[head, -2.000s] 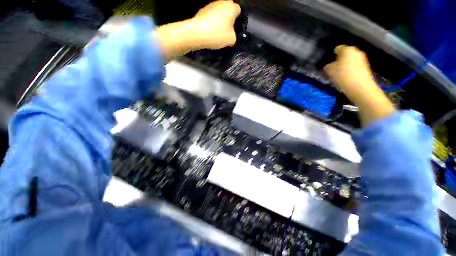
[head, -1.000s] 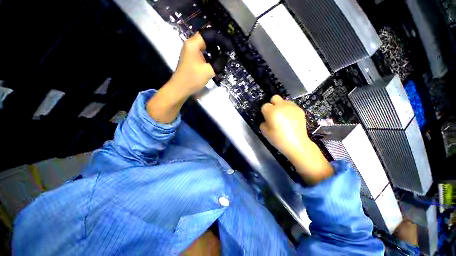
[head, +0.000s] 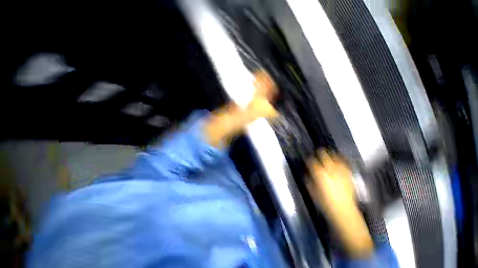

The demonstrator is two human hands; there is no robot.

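The frame is strongly blurred. A dark circuit board lies in front of me, running from the top centre down between my hands. My left hand is over the conveyor rail and the near edge of the board. Its fingers are smeared, and any held part cannot be made out. My right hand is lower right, over the board beside the heat sinks. Its fingertips point up the picture and are too blurred to show whether they hold something.
A bright conveyor rail runs between me and the board. Long heat sinks with white tops and ridged grey sides stand beyond it. Pale labels show on a dark pile at left. A blue strip shows at far right.
Since one second ago, the view has shifted and blurred. Both hands appear lower and further right in the picture. The bins seen two seconds ago are mostly out of view.
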